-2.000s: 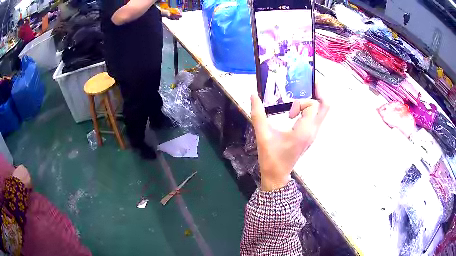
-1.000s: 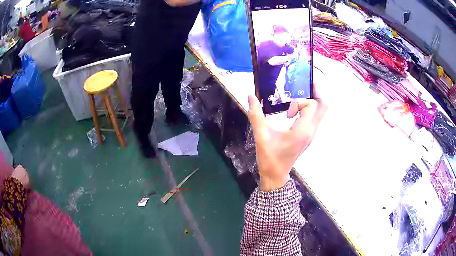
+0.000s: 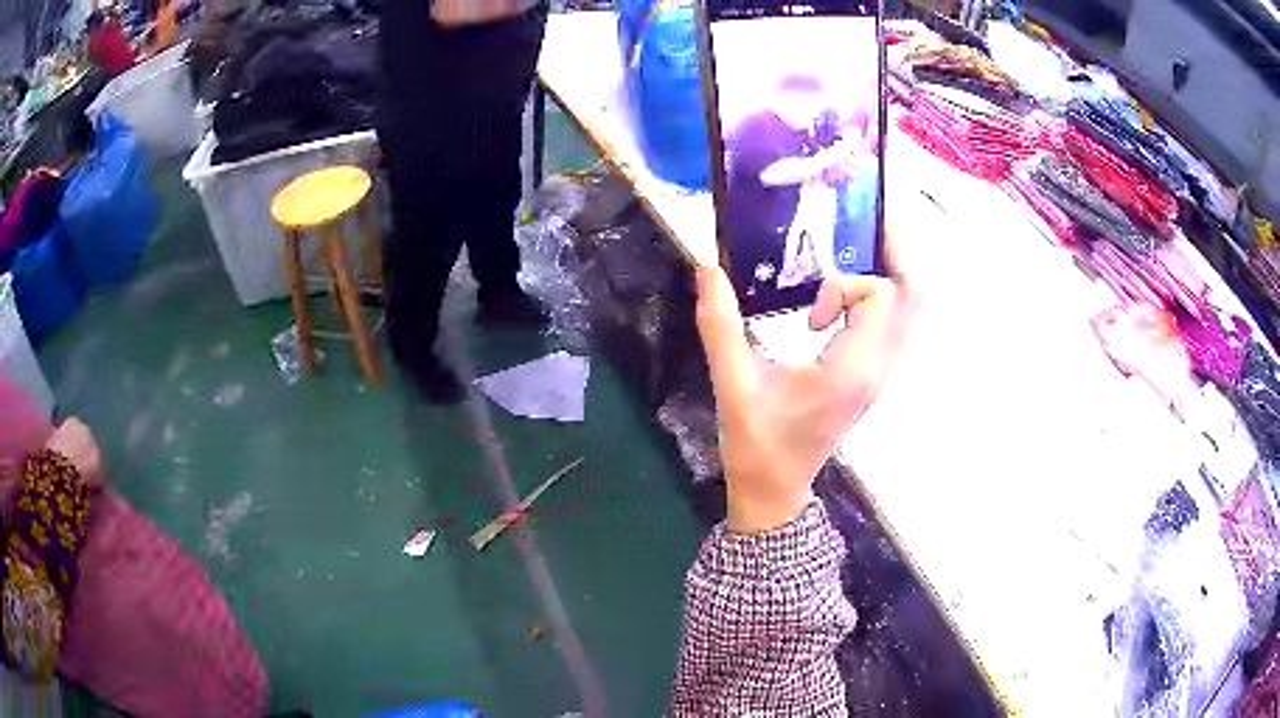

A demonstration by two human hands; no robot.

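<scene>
My left hand (image 3: 793,400), in a checked cuff, holds an upright smartphone (image 3: 797,154) by its lower end. A digit lies along the left edge and curled fingers are at the bottom and right edge. The lit screen shows a pale figure and some blue. My right hand is not in view. Behind the phone's left side, a blue plastic sack (image 3: 667,105) stands on the white table (image 3: 969,421), partly hidden. A person in black (image 3: 456,140) stands left of the sack, head out of frame, with a forearm at the top edge.
Folded garments (image 3: 1081,190) line the table's far side, with clear film (image 3: 1158,603) at lower right. A stool (image 3: 323,199) stands before a bin of black cloth (image 3: 288,84). Paper (image 3: 541,386) and scraps lie on the green floor. A person's pink sleeve (image 3: 162,603) is at lower left.
The view has shifted, so the floor, stool and table sit a little higher and further right. The person in black moved right beforehand. A blue piece now shows at the bottom edge. The phone grip is unchanged.
</scene>
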